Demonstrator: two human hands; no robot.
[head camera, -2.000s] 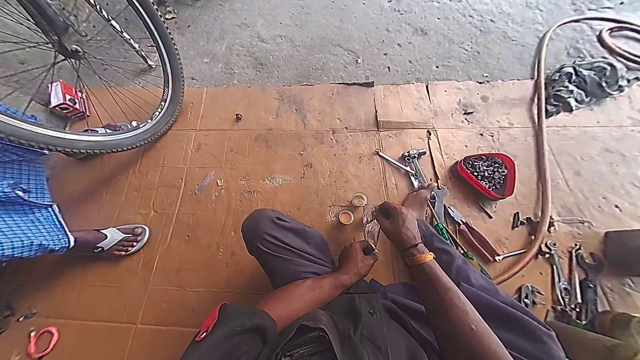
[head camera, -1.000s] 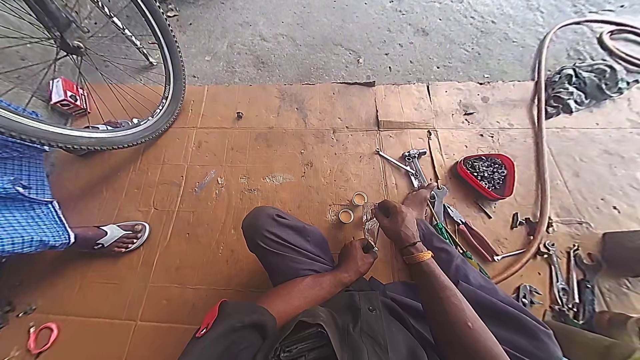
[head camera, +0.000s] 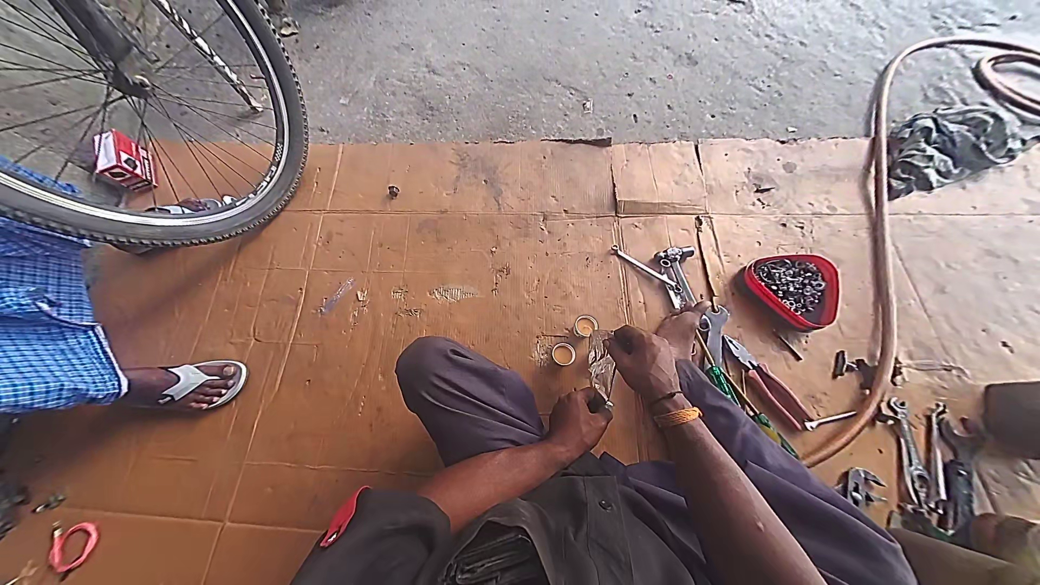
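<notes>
My left hand (head camera: 578, 421) and my right hand (head camera: 646, 360) both grip a small clear plastic bag (head camera: 602, 366), the left at its lower end and the right at its upper edge. What the bag holds is too small to tell. Beside it on the cardboard sheet (head camera: 455, 244) are two small metal rings or cups, one (head camera: 586, 326) farther off and one (head camera: 563, 353) nearer my knee. To the right of my right hand lie an open-end wrench (head camera: 715, 327), pliers with red handles (head camera: 776, 394) and a screwdriver with a green handle (head camera: 719, 380).
A red tray (head camera: 829, 305) of small metal parts sits at right, near a hose (head camera: 881, 244) and a dark cloth (head camera: 946, 150). Several wrenches (head camera: 910, 455) lie lower right. A bicycle wheel (head camera: 292, 146) stands upper left, above a person's sandalled foot (head camera: 207, 386).
</notes>
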